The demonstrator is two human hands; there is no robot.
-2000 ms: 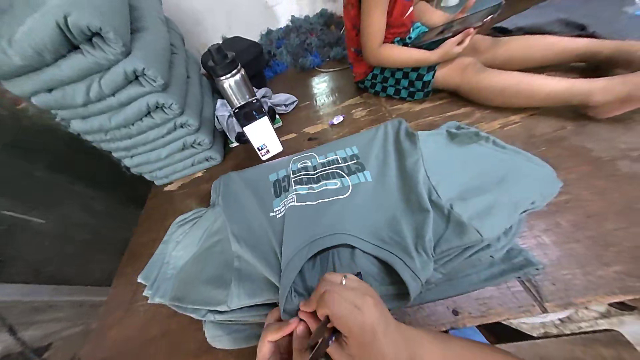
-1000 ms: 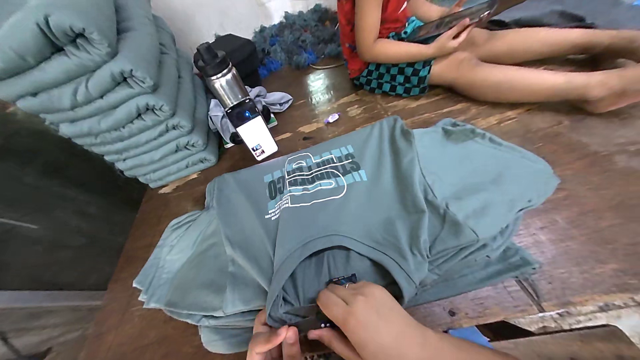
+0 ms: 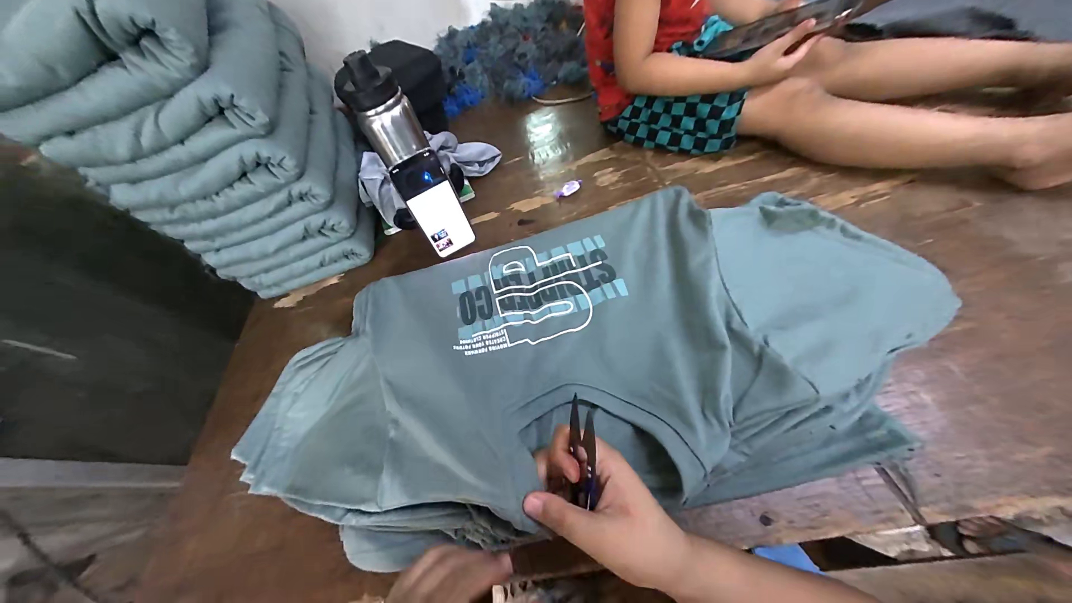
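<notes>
A grey-green printed T-shirt (image 3: pixel 653 327) lies spread over more shirts of the same colour, its neckline toward me. At the neckline, my right hand (image 3: pixel 620 511) holds small dark thread snips (image 3: pixel 584 461), blades pointing away from me and slightly apart. The thumb and fingers of that hand are also at the collar edge. My left hand (image 3: pixel 452 576) is lower and to the left, just below the shirt stack's near edge, blurred and partly cut off by the frame; whether it holds anything is unclear.
Folded grey-green cloth (image 3: pixel 243 142) is piled high at the left. Beyond the shirt are a steel bottle (image 3: pixel 389 121), a phone (image 3: pixel 435 213) leaning against it and a small wrapper (image 3: pixel 568 189). A person (image 3: pixel 695 75) sits on the wooden table (image 3: pixel 997 276), legs stretched right, holding a tablet.
My left hand has left the collar and moved down toward the near edge. The snips now point up over the neckline in my right hand; earlier both hands were together at the collar.
</notes>
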